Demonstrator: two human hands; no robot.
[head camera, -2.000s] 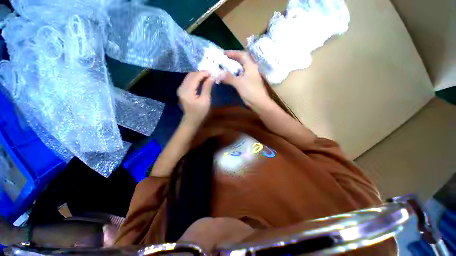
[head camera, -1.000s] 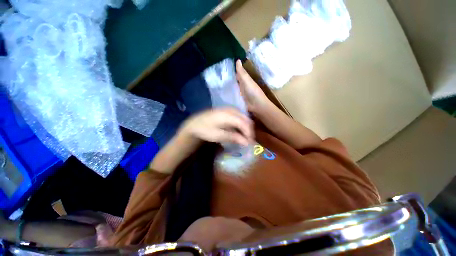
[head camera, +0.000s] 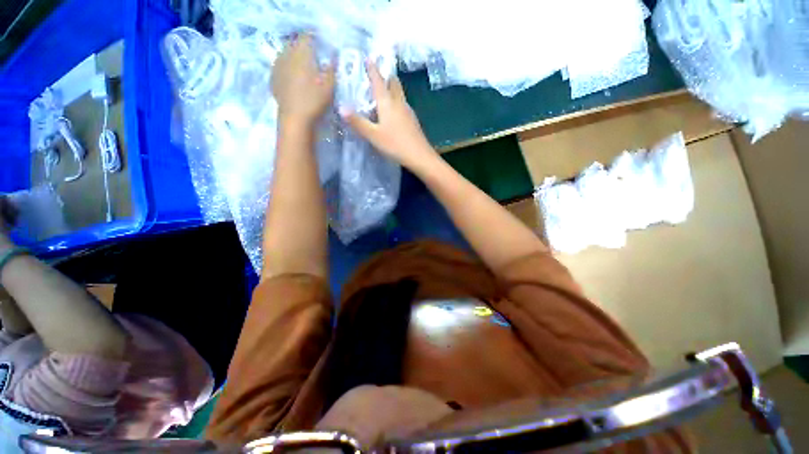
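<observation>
Bagged cables (head camera: 235, 115), white coils in clear wrinkled bubble bags, lie heaped at the upper left; their tails hang over the bench edge. My left hand (head camera: 303, 82) is on the heap, fingertips partly hidden among the bags. Whether it grips one is unclear. My right hand (head camera: 388, 115) is beside it, thumb and fingers apart at the edges of a bagged coil (head camera: 353, 78). A row of folded bagged cables (head camera: 616, 199) lies on the brown cardboard of the open carton (head camera: 687, 293) at the right.
Flat white bubble bags (head camera: 523, 40) lie on the green bench (head camera: 488, 111). More bagged cables (head camera: 736, 53) are at the upper right. A blue tote (head camera: 164, 168) with loose white cables (head camera: 109, 151) stands at the left. Another person's arm (head camera: 66, 301) reaches in at the lower left.
The folded bag has left my hands. Both hands have moved up onto the heap of bagged cables. The view has turned, showing more of the tote and bench.
</observation>
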